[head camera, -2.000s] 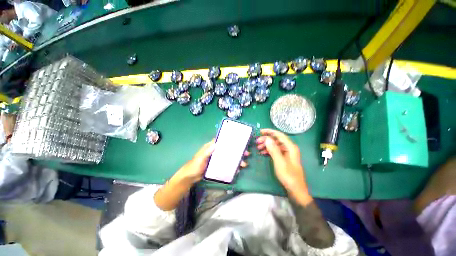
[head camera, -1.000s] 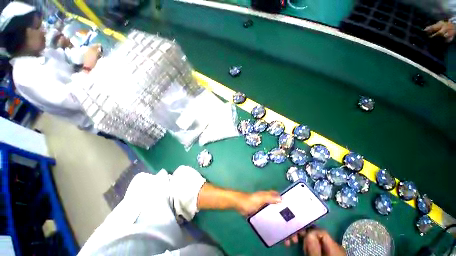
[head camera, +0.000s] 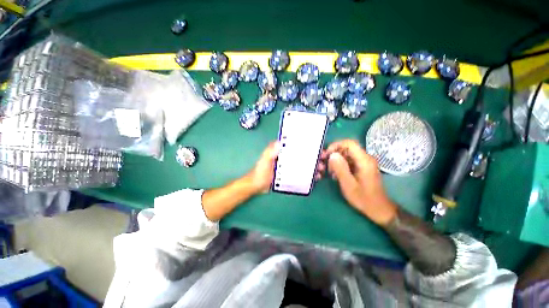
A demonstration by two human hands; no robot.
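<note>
My left hand (head camera: 265, 169) holds a smartphone (head camera: 300, 151) upright over the green mat. Its screen is lit white with a few small dark marks, and fingertips show at its right edge. My right hand (head camera: 360, 180) is just right of the phone, fingers loosely bent and thumb towards the phone, with nothing visible in it. I cannot tell whether it touches the phone. Behind the phone lies a cluster of round circuit board units (head camera: 312, 94). A round dish of tiny silver pieces (head camera: 400, 143) stands right of my right hand.
A black electric screwdriver (head camera: 462, 157) lies at the right, by the teal box (head camera: 537, 198). At the left are stacked blister trays (head camera: 42, 120) and clear plastic bags (head camera: 114, 123). One unit (head camera: 186, 156) lies apart near the bags. Yellow tape (head camera: 144, 62) crosses behind. Black cables hang at upper right.
The view swung left and tilted, then came back to the bench. The phone screen went from a dark central square to a white page. My left hand kept hold of the phone.
</note>
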